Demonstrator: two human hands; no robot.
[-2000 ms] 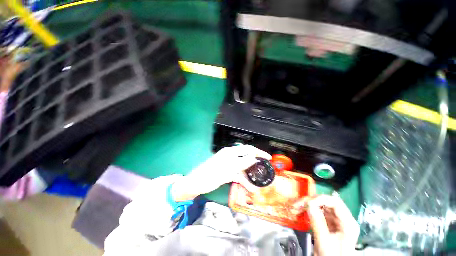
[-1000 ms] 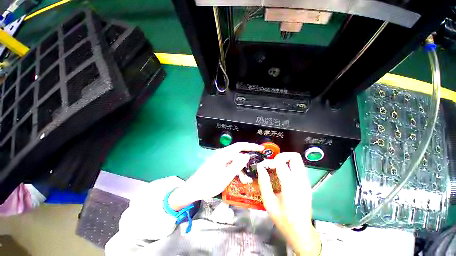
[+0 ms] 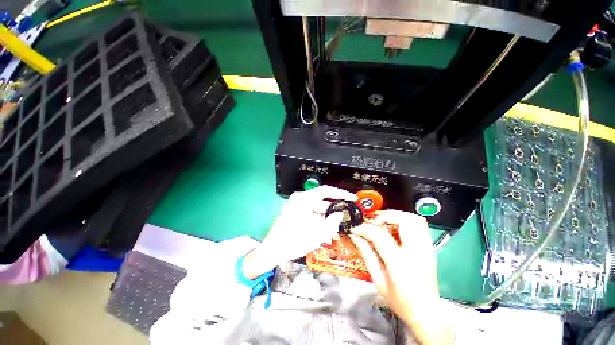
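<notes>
A small round black part [image 3: 345,214] is held above the orange-red parts tray [image 3: 339,261]. My left hand [image 3: 305,219], with a blue band at the wrist, grips the part between its fingers. My right hand [image 3: 398,253] is at the part's right side, its fingertips close together against or beside it; whether they hold a tiny piece cannot be seen. The hands hide much of the tray. The black press [image 3: 383,151] stands just behind, its copper-coloured block [image 3: 406,29] raised above the base.
The press front has a left green button [image 3: 311,183], a right green button [image 3: 428,206] and a red-orange knob [image 3: 369,201]. Stacked black foam trays [image 3: 94,114] lie at left. A clear blister tray [image 3: 546,202] lies at right, crossed by a clear hose [image 3: 581,128]. A pink sleeve shows at far left.
My right hand has come up from the tray to the black part beside my left hand. The part has turned from facing the camera. The whole view has shifted.
</notes>
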